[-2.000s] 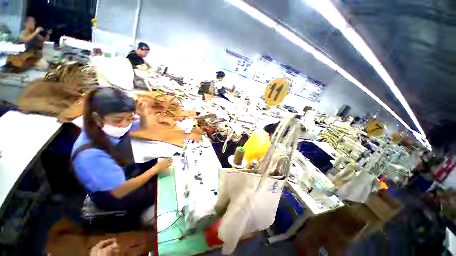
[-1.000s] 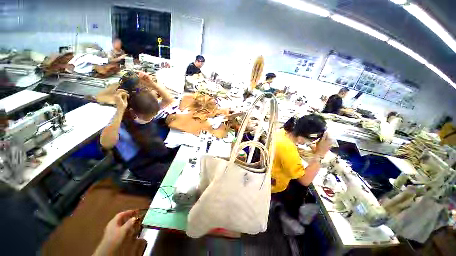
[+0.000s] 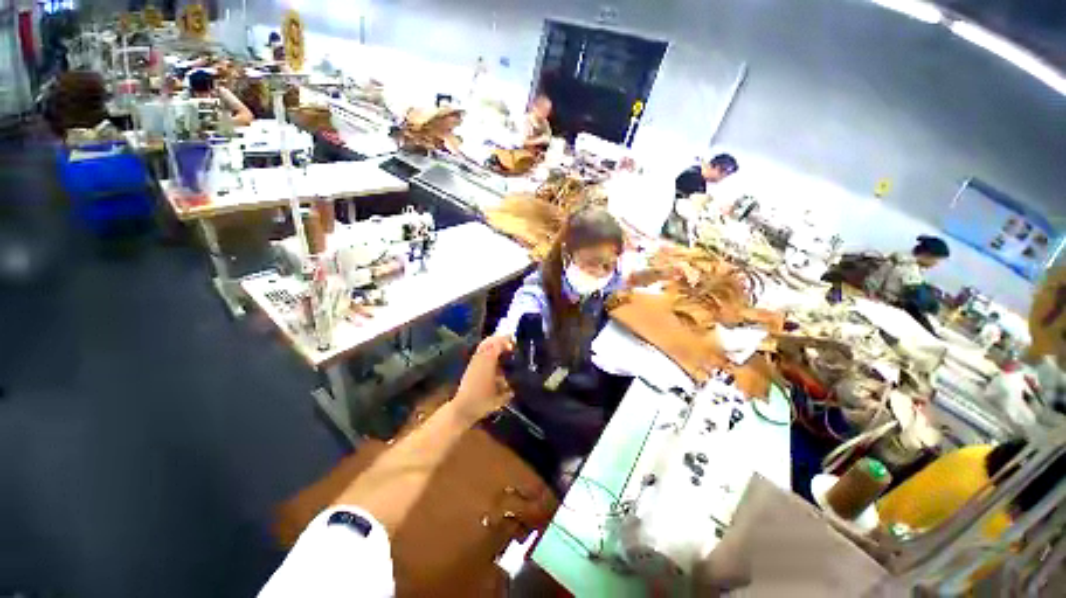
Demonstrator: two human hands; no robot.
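Observation:
My left hand (image 3: 486,371) reaches forward from the bottom, with a white sleeve and a dark watch at the wrist. Its fingers are closed on a small black headband (image 3: 530,341), held in front of a seated worker (image 3: 575,306) with a white mask and blue sleeves. The worker's near hand is hard to make out beside it. Below my forearm lie brown bag panels (image 3: 438,532). My right hand is out of the picture.
A green-topped table (image 3: 596,514) with a white sewing machine (image 3: 690,479) stands at the right, beside a thread cone (image 3: 859,488) and a person in yellow. White sewing tables (image 3: 462,275) and blue crates (image 3: 105,181) are at left, beside the dark aisle (image 3: 140,432).
The view has swung left. My left hand has moved from low in the picture out to the seated worker, with the black headband now visible in it. The worker's raised arms have come down.

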